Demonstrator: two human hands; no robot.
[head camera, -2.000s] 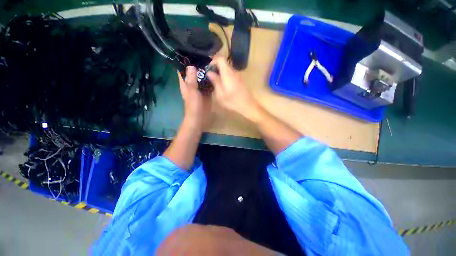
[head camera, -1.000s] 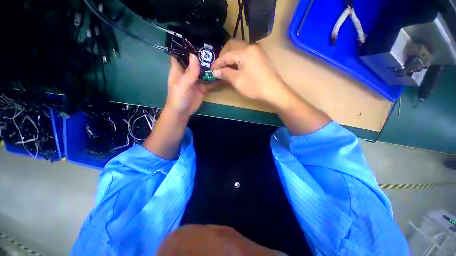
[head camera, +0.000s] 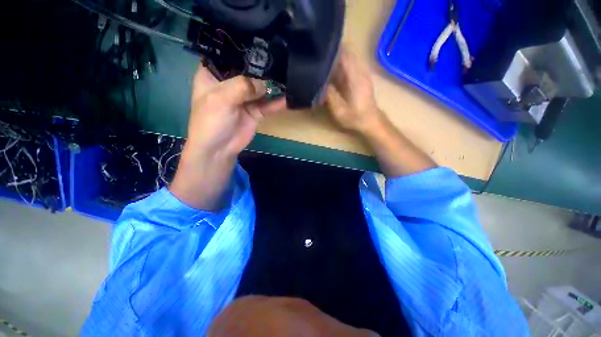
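Observation:
An open black ear cup (head camera: 227, 56) with thin wires and a round part (head camera: 257, 58) lies at the upper middle. My left hand (head camera: 227, 108) holds it from below, thumb and fingers at its lower edge. A bit of green board (head camera: 270, 89) shows by my left fingers. A large black curved piece (head camera: 316, 52) stands just right of the cup and partly covers it; I cannot tell which part it is. My right hand (head camera: 352, 92) is at its lower right edge, with some fingertips hidden behind it.
A tan mat (head camera: 422, 125) lies on the green bench. At the right are a blue tray (head camera: 422, 76), white-handled cutters (head camera: 452, 43) and a metal screw feeder (head camera: 543, 76). Dark cables (head camera: 59, 59) lie left, above blue bins (head camera: 99, 208).
My right hand has moved right, off the green board, to the black curved piece, which now stands beside the cup. The dark block on the mat no longer shows there. My left hand shifted left.

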